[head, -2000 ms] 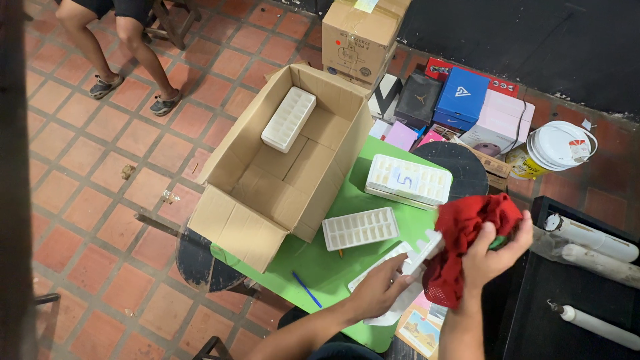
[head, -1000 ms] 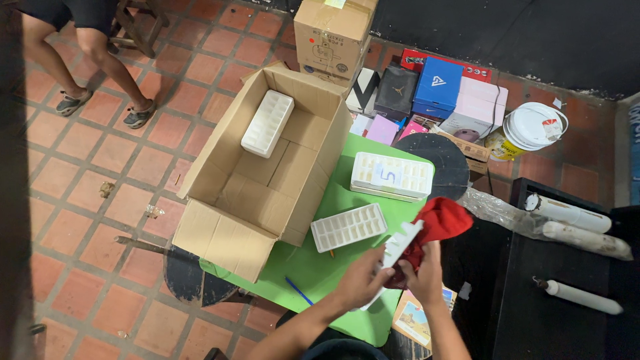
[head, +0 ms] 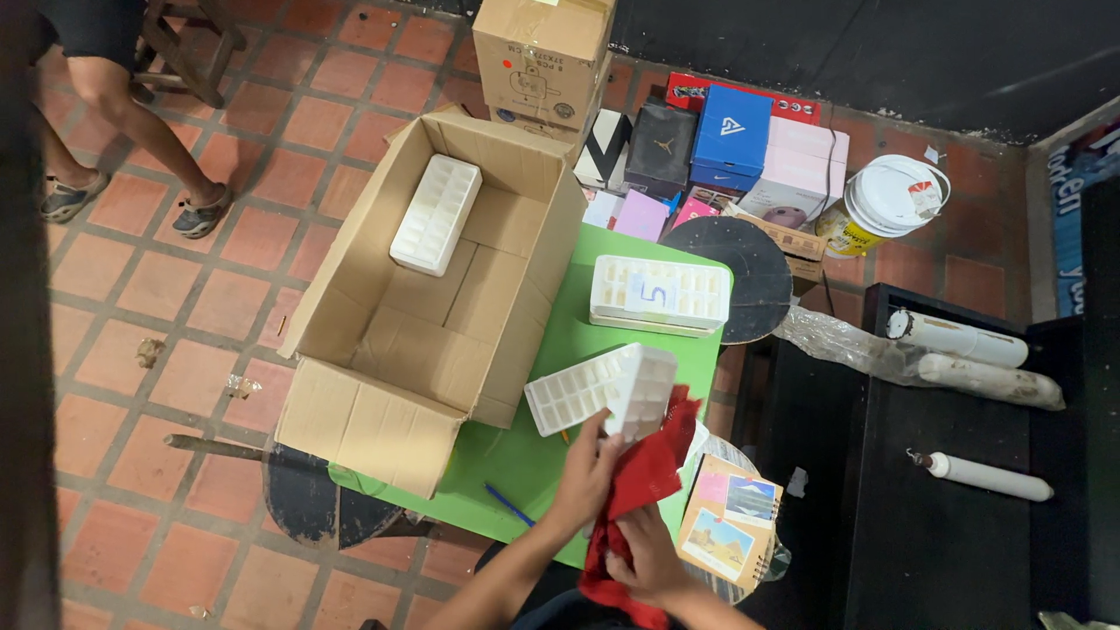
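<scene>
A white plastic ice cube tray (head: 649, 385) is tilted up in my left hand (head: 588, 468), which grips its near end. My right hand (head: 643, 551) holds a red cloth (head: 652, 468) that lies against the tray's near side. Behind the held tray, another ice cube tray (head: 564, 398) rests on the green tabletop (head: 490, 464). Stacked trays (head: 661, 293) with a handwritten paper on top stand at the table's far right. More stacked white trays (head: 436, 214) sit inside the open cardboard box (head: 516, 350), towards its far left.
A blue pen (head: 509, 505) lies near the table edge. Round black stools (head: 739, 276) adjoin the table. Shoe boxes (head: 731, 131), a white bucket (head: 892, 197) and a taped carton (head: 538, 70) stand beyond. A spiral notebook (head: 731, 525) is at right. A person's legs (head: 144, 131) show upper left.
The held tray has been raised and turned, and now overlaps the tray on the table. The red cloth has moved from beyond the hands to hang down over my right hand.
</scene>
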